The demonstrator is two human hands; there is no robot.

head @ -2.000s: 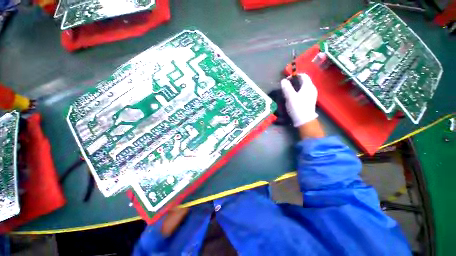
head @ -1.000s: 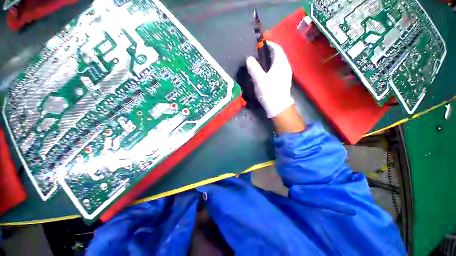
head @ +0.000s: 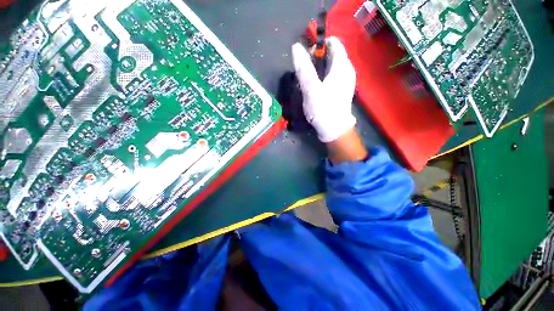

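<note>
A large green circuit board (head: 146, 115) with a pale border lies solder side up on a red support (head: 200, 200), filling the left of the view and cut off by its edge. My right hand (head: 326, 88), in a white glove, holds small cutters (head: 320, 45) with black handles and orange near the pivot. It is just right of the board, not touching it, with the tool pointing away from me. My left hand is not in view.
A second green board (head: 461, 54) rests tilted on another red support (head: 389, 103) to the right of my glove. The green mat (head: 249, 182) has a yellow edge strip (head: 255, 220). Small bits are scattered on the mat. A dark shape lies beside my glove.
The view has shifted closer to the left board, which now looks larger and further left. My bare left hand, seen low at first, is out of view. The cutters remain in my right hand.
</note>
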